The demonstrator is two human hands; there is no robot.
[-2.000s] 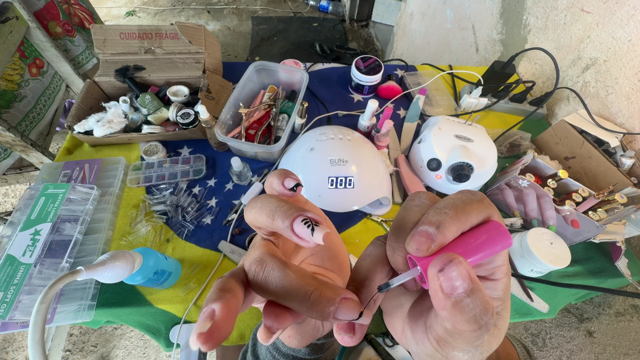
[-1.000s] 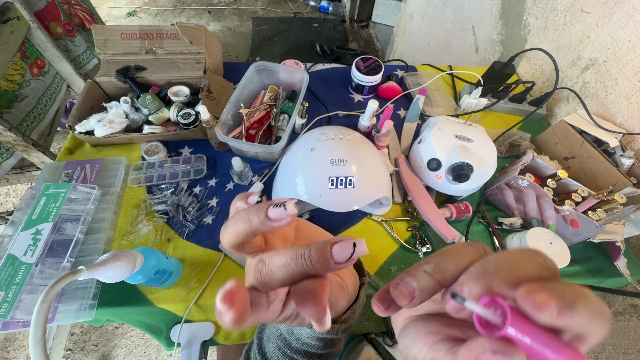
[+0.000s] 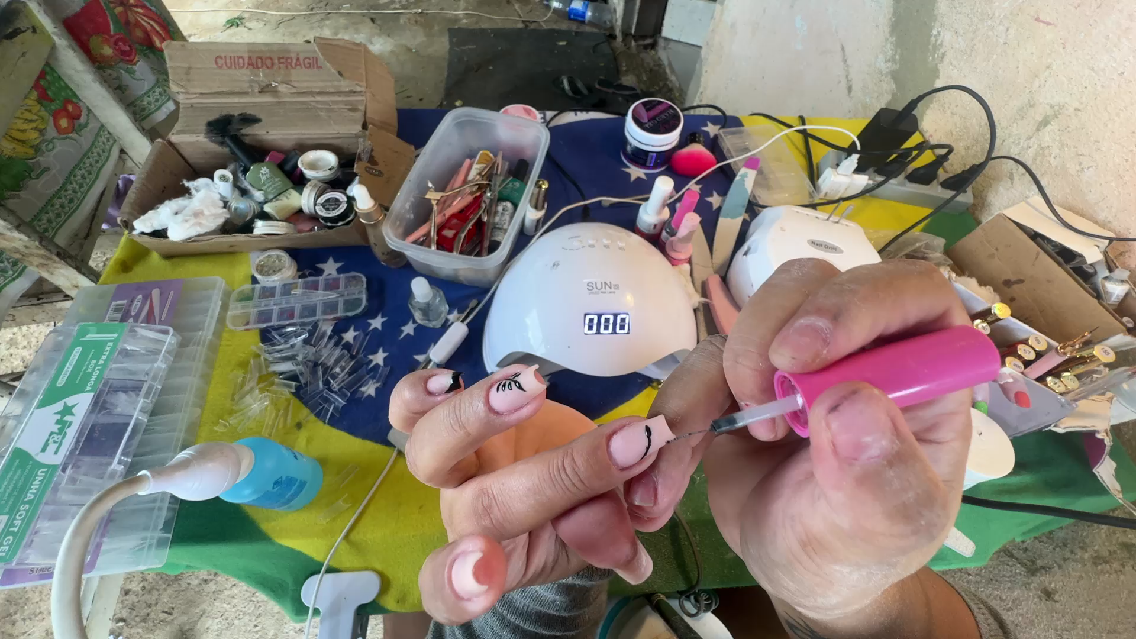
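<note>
My left hand point(image 3: 541, 479) is raised palm toward me with bent fingers apart, holding nothing. Its nails are pale pink; several bear black designs, one of them a curved black line near the tip. My right hand point(image 3: 834, 461) grips the pink handle of a thin liner brush point(image 3: 887, 382) between thumb and fingers. The fine bristles reach the edge of the nail with the curved line. Other right fingers rest against that left fingertip. Behind the hands stands a white nail lamp point(image 3: 586, 275) with a lit display; the right hand partly covers a white nail drill unit point(image 3: 799, 244).
A cardboard box point(image 3: 257, 106) of jars and a plastic tub point(image 3: 479, 191) of tools stand behind. At left are nail tip cases point(image 3: 195, 355), loose clear tips point(image 3: 311, 373) and a blue bottle point(image 3: 280, 475). Black cables point(image 3: 967, 98) and a box of gold-capped bottles point(image 3: 1038, 257) lie right.
One second ago my right hand was lower and apart from my left, its brush off the nails. It has moved up and left, and the bristles are back at a nail, as two seconds ago.
</note>
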